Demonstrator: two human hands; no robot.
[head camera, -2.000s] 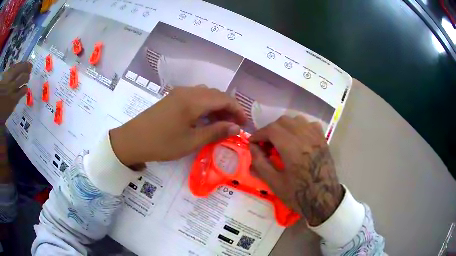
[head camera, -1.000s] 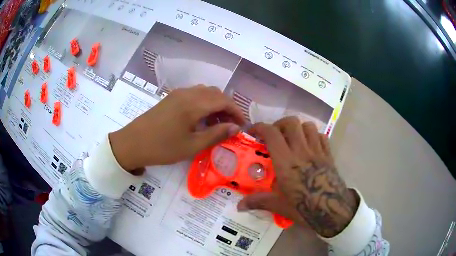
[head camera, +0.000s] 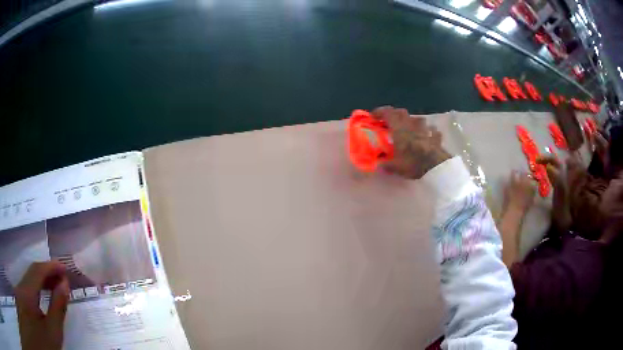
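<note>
The orange-red controller shell (head camera: 369, 141) is tilted at the far side of the beige bench cover, near the belt, and is slightly blurred. My right hand (head camera: 412, 142) grips it from its right side; my fingers hide part of it. My left hand (head camera: 42, 301) is at the lower left over the printed sheet (head camera: 102, 232), cut off by the lower edge. Its thumb and forefinger are curled towards each other. No piece shows between them, and I cannot tell whether they hold anything.
The beige bench cover (head camera: 273, 239) lies right of the sheet. The dark green conveyor belt (head camera: 239, 75) runs behind it, with several orange-red shells (head camera: 488, 87) at right. Another person's hands (head camera: 522, 195) and dark sleeve are at the right, near an orange-red shell (head camera: 531, 157).
The view has swung right. My right hand has carried the shell from the printed sheet to the far side of the bench cover. My left hand has come off the shell; the loose small pieces are out of view.
</note>
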